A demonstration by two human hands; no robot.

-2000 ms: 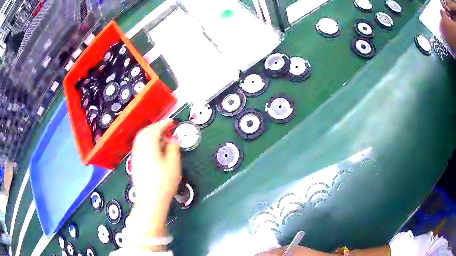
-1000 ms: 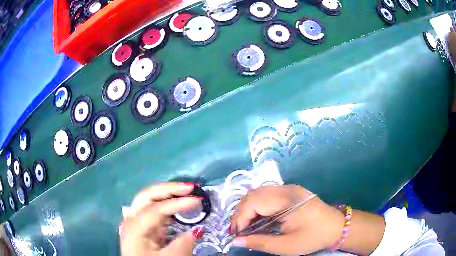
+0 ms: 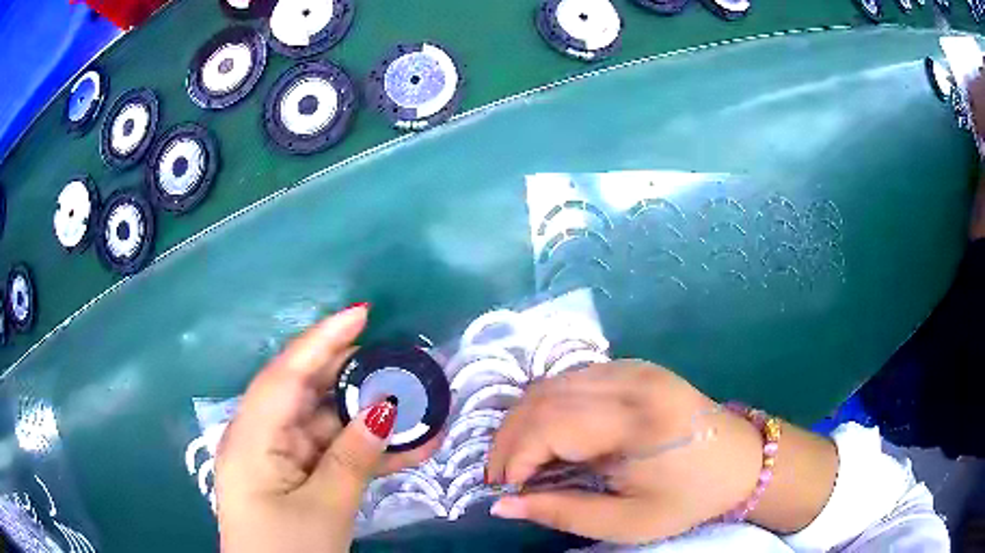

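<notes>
My left hand [image 3: 308, 432] holds a round black part [image 3: 402, 367] with a grey centre face, its thumb across the face near the centre hole. My right hand [image 3: 605, 454] holds slim metal tweezers [image 3: 659, 443] like a pen, low over the sticker sheet [image 3: 475, 405], which shows rows of white arcs. The tweezer tips are near my right fingertips and hard to make out. The sheet lies under both hands and is partly hidden by them. Whether a sticker is in the tweezers I cannot tell.
A clear used liner sheet [image 3: 691, 243] lies beyond my right hand. Several black discs [image 3: 310, 105] lie on the green belt [image 3: 486, 54] at the back and left. A blue tray [image 3: 38, 43] and a red bin [image 3: 124, 11] show at the top left. Another person's fingers show at the right edge.
My left hand first reached over the discs by the red bin, then came to the sticker sheet with a black disc. The disc's face now turns more toward me. The view has shifted down.
</notes>
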